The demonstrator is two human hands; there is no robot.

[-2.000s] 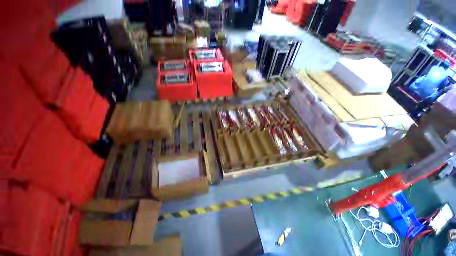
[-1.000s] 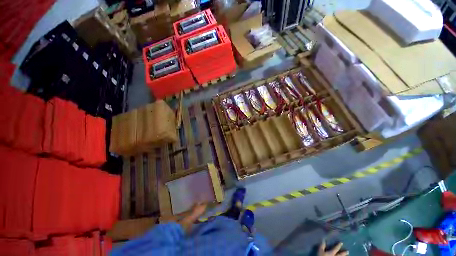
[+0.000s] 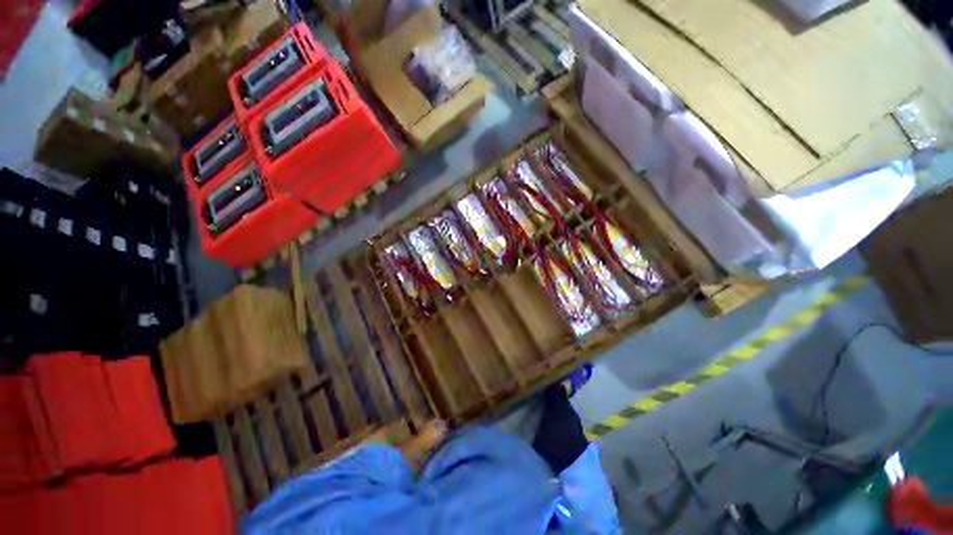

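Observation:
The partitioned carton (image 3: 459, 368) lies on a wooden pallet in front of me. Silvery wired power modules (image 3: 481, 227) with red leads fill its far row and the right part of its near row; several near-left compartments are empty. My left hand (image 3: 423, 441) is small and blurred at the carton's near left corner, beyond my blue sleeve. Its fingers and any hold are unclear. My right hand is out of the picture.
Red cases (image 3: 324, 136) holding grey units stand at the back left. Brown cardboard (image 3: 235, 350) lies on the pallet (image 3: 340, 350). A cardboard-topped white stack (image 3: 679, 157) stands at right. Yellow-black tape (image 3: 721, 366) crosses the floor. A green bench edge shows at lower right.
The view has moved closer to the partitioned carton and tilted. My left hand now shows by its near corner. My right hand, seen a second ago at the bottom, has left the picture.

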